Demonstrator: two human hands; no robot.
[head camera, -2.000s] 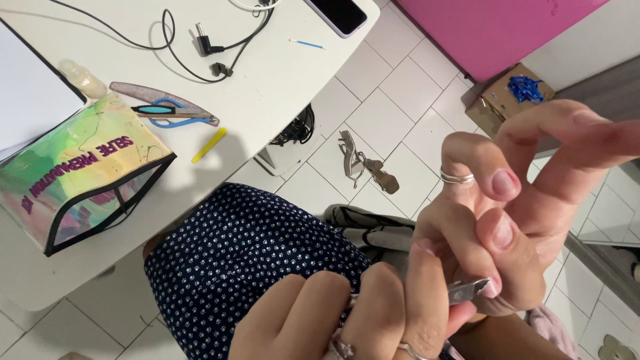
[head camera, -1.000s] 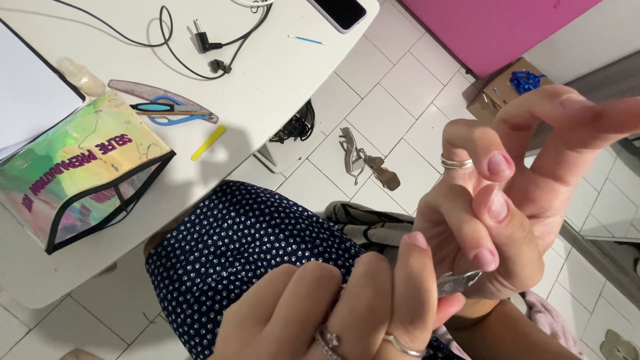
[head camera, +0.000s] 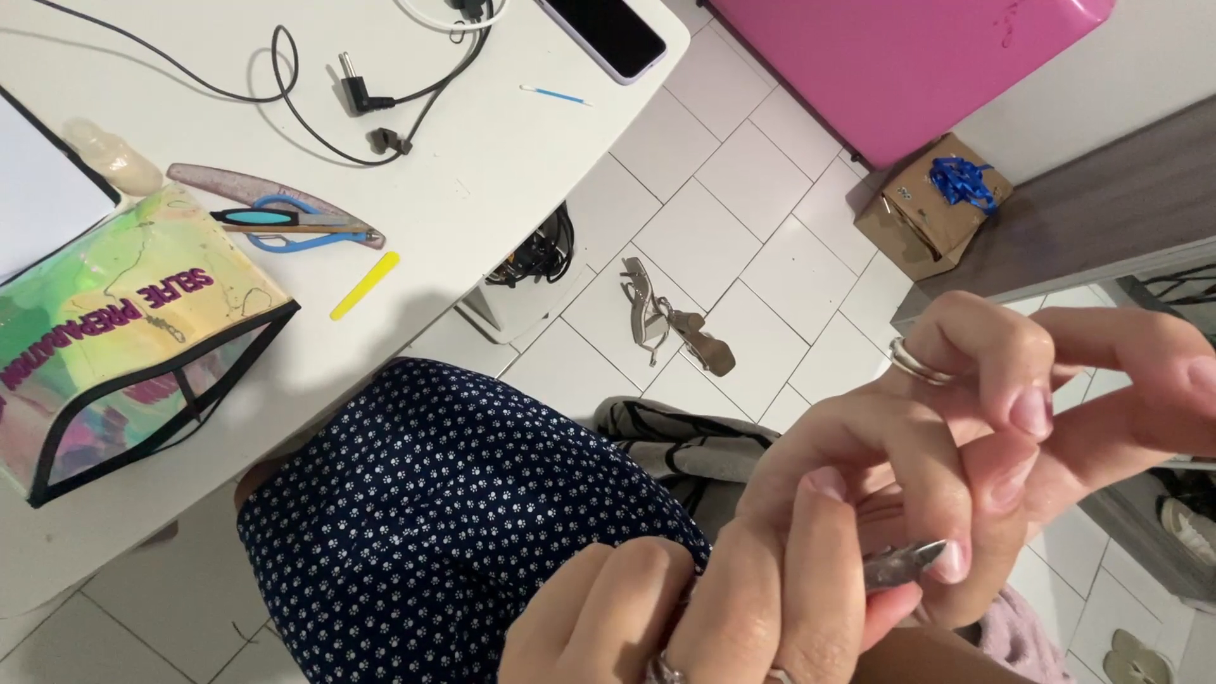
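My left hand (head camera: 731, 608), at the bottom centre, pinches a small metal nail clipper (head camera: 898, 567) between thumb and index finger. The clipper's tip is at the nail of a bent finger of my right hand (head camera: 988, 427). That hand is turned palm side toward me, its fingers curled and partly spread, the thumb close to the bent fingers. Both hands wear rings. A yellow nail file (head camera: 365, 285) lies on the white table, near blue-handled scissors (head camera: 285, 201) and a worn, curved nail file (head camera: 204, 179). Part of the clipper is hidden by my fingers.
The white table (head camera: 494, 180) also holds a shiny zip pouch (head camera: 142, 313), black cables (head camera: 366, 95), a cotton swab (head camera: 556, 95) and a phone (head camera: 613, 38). Navy patterned fabric (head camera: 446, 532) covers my lap. Sandals (head camera: 665, 328) and a cardboard box (head camera: 936, 209) are on the tiled floor.
The clipper has turned in my left fingers and now shows a narrower, pointed side at the fingernail. Both hands stay close together.
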